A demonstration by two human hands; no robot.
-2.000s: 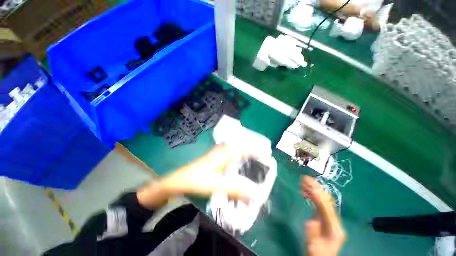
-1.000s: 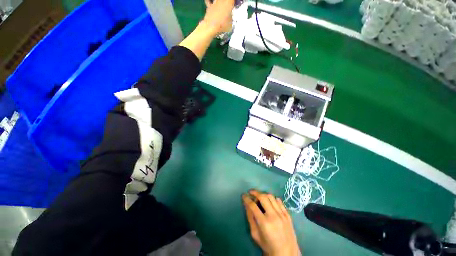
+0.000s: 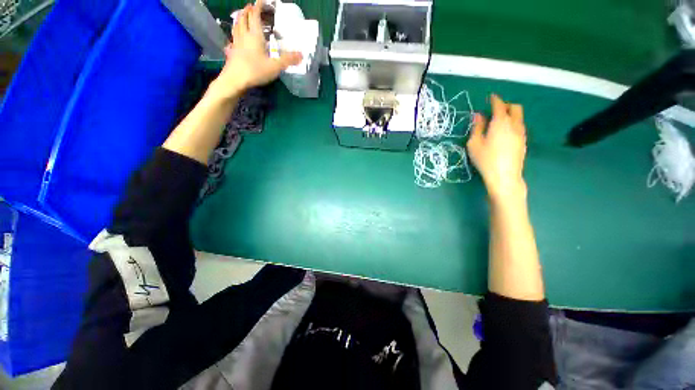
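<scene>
My left hand [image 3: 251,53] is at the upper left, with its thumb and fingers around a white camera housing [image 3: 301,47] beside the screw feeder. The fingers partly hide the housing. My right hand [image 3: 499,145] is over the bench right of the feeder, empty, with its fingers apart and bent, close to the white tangled cords [image 3: 432,114]. The grey screw feeder [image 3: 382,67] stands at the top centre, its brass-coloured pickup in front. The black electric screwdriver [image 3: 629,103] hangs at the right, and neither hand touches it.
A large blue bin [image 3: 126,107] stands at the left. Black faceplates [image 3: 240,126] lie beside it, partly behind my left forearm. More white cords [image 3: 672,160] lie at the far right. The bench's front edge [image 3: 358,280] runs before my body. Another person's grey clothing shows at the lower right.
My left hand has come back from the conveyor belt with a white housing. My right hand has moved right and away from my body. The view has shifted, and the screwdriver shows farther to the right.
</scene>
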